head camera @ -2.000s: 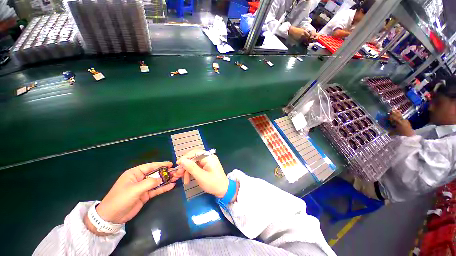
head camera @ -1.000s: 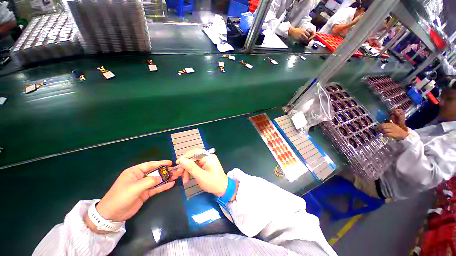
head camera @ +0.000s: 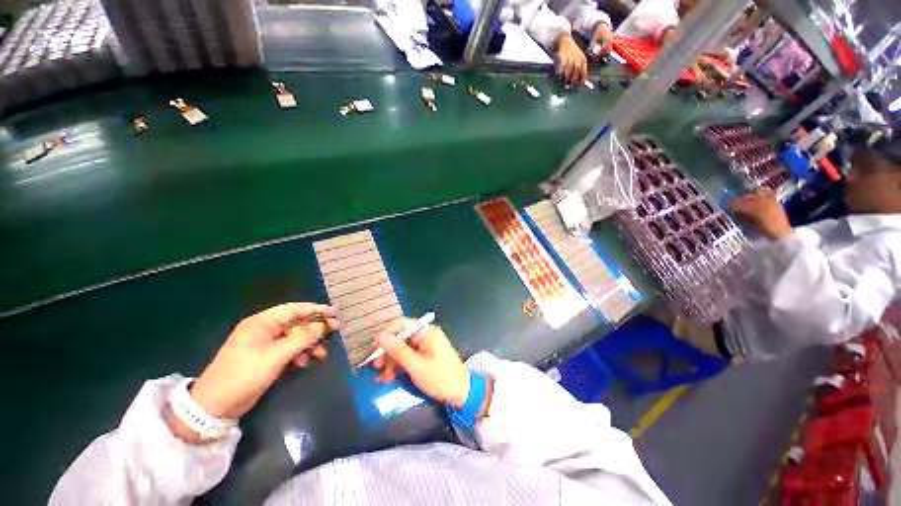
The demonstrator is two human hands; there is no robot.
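Note:
My right hand (head camera: 420, 358), with a blue wrist band (head camera: 475, 393), holds pale tweezers (head camera: 403, 336) like a pen. Their tip is at the lower part of the tan-grey adhesive strip sheet (head camera: 358, 287) on its blue backing. My left hand (head camera: 259, 358), with a white wristband (head camera: 201, 413), is beside the sheet's left edge. Its fingers are closed around a small dark electronic module (head camera: 321, 320), which is mostly hidden by them.
Small modules (head camera: 286, 96) lie spaced along the green belt (head camera: 247, 163). Right of my hands are an orange-red label sheet (head camera: 529, 259), a second strip sheet (head camera: 583, 259), a clear plastic bag (head camera: 603, 188) by a metal post and a blister tray (head camera: 682, 222). A person (head camera: 820, 267) sits at the right.
My right hand and the tweezers have moved away from the module, down and right to the strip sheet. My left fingers now cover most of the module. The view has shifted slightly.

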